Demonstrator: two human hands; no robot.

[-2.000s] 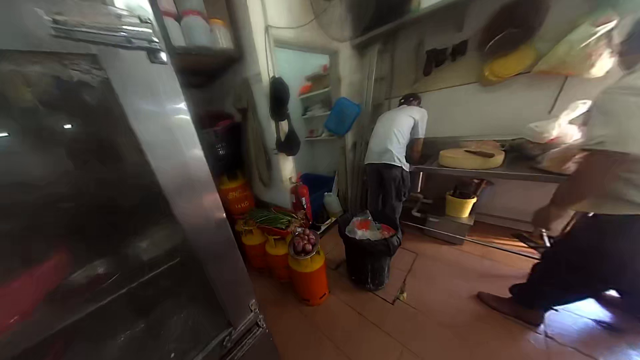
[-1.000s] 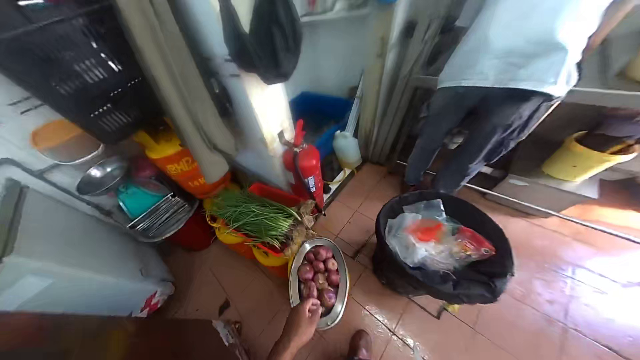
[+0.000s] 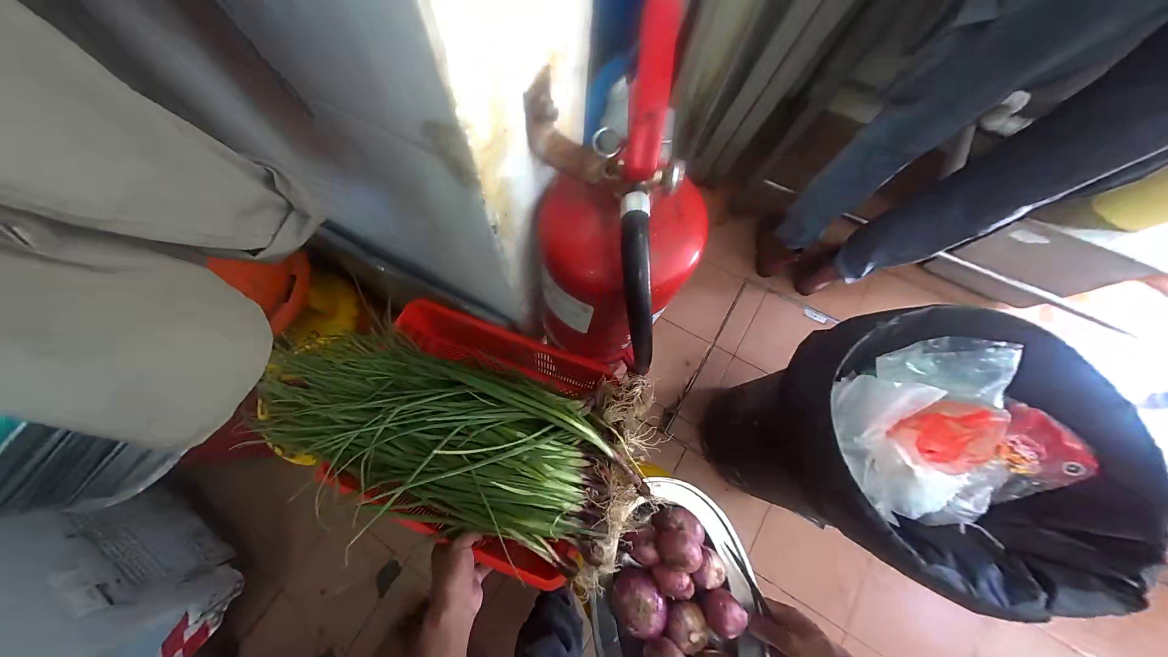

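Observation:
My left hand (image 3: 453,584) grips the near edge of a red plastic basket (image 3: 511,351), its thumb by the rim. A large bunch of green chives or spring onions (image 3: 438,438) with stringy roots (image 3: 625,447) lies across that basket. My right hand (image 3: 789,630), partly cut off at the bottom edge, holds the right rim of an oval metal tray (image 3: 721,520). Red onions (image 3: 680,552) are heaped in the tray, which sits right beside the roots. My fingers under both rims are mostly hidden.
A red fire extinguisher (image 3: 611,265) stands behind the basket against a wall. At the right is a bin lined with a black bag (image 3: 821,374), holding plastic wrappers (image 3: 949,438). A person's legs (image 3: 967,164) are beyond it. Light-coloured cloth (image 3: 119,274) fills the upper left.
The view has moved in close over the basket and tray. One second ago a single hand was at the tray's near rim; now my left hand is at the basket and my right at the tray.

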